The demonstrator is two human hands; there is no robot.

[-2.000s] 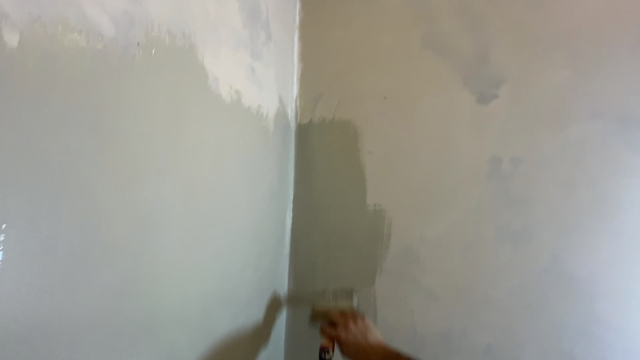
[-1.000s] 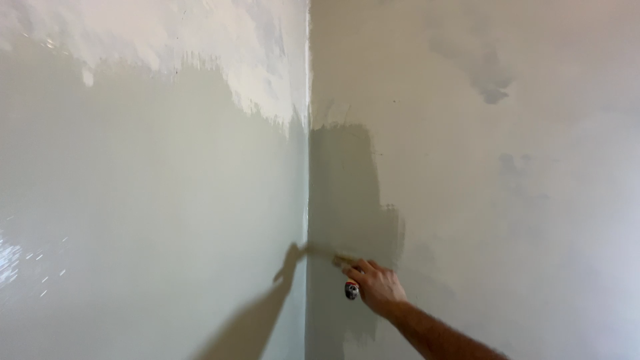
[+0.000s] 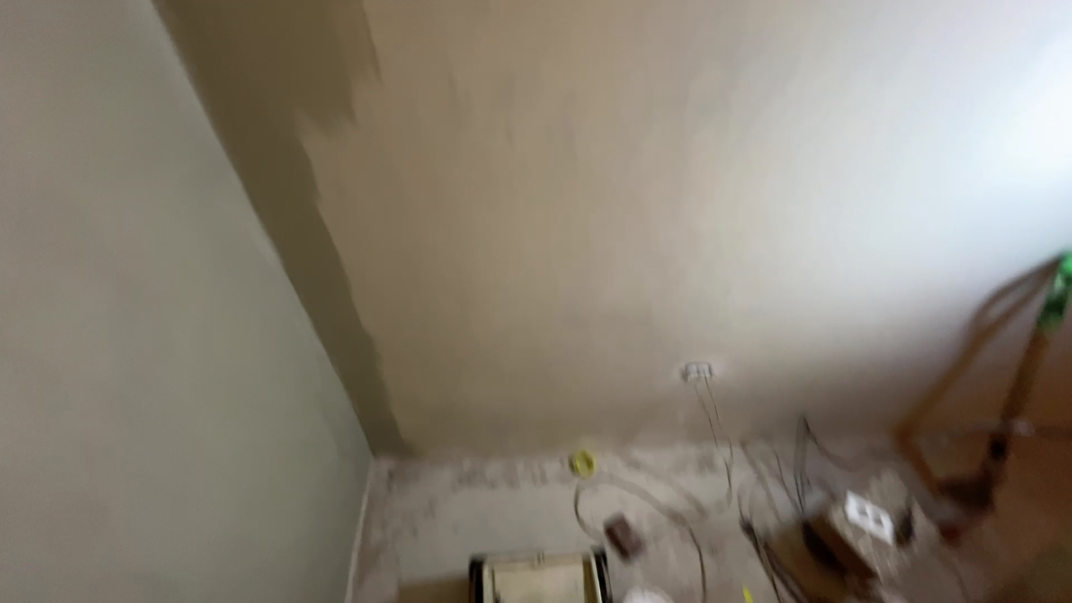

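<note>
Neither my left hand nor my right hand shows in the blurred head view now, and the brush is out of sight too. A strip of darker green-grey paint [image 3: 285, 209] runs down the beige wall [image 3: 544, 209] beside the corner, with a ragged right edge, as far as the floor. Left of the corner, the adjoining wall [image 3: 167, 335] is covered in pale grey-green. At the bottom edge a tray-like container [image 3: 540, 582] with a dark rim is partly visible on the floor.
A wall socket [image 3: 697, 372] has cables hanging to the floor. A yellow roll [image 3: 583, 463] lies by the wall, a dark reddish block [image 3: 622, 537] nearer. At right are a white power strip [image 3: 869, 516], tangled cables and a brownish frame [image 3: 963, 368] with something green on it.
The view has swung down and right to the floor. My right hand, which held a brush at the corner a second ago, has left the view.
</note>
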